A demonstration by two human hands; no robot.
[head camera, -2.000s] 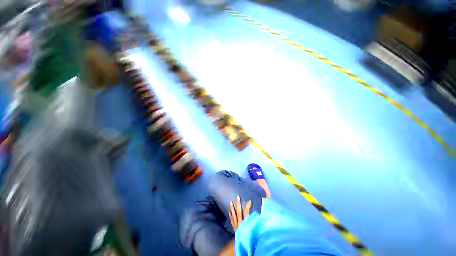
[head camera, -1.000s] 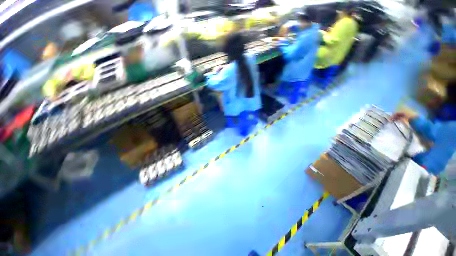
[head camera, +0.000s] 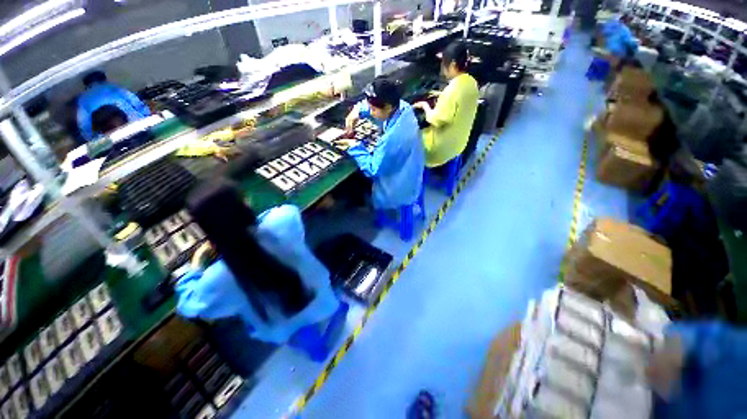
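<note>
Neither of my hands is in view. Nearest in front of me, at the lower right, is an open cardboard box filled with upright rows of flat white packs. A blurred hand and blue sleeve of another person reach in at its right side. Behind it stands another brown cardboard box with raised flaps. A dark shoe shows at the bottom edge.
An aisle with yellow-black tape runs ahead. Left, several people sit at a green bench with rows of pale flat pieces. A black crate stands on the floor beside the tape. More cardboard boxes line the right.
The view has swung up from the floor and my lap to look along the aisle. The hand on my lap has left the picture. The filled box is now nearer.
</note>
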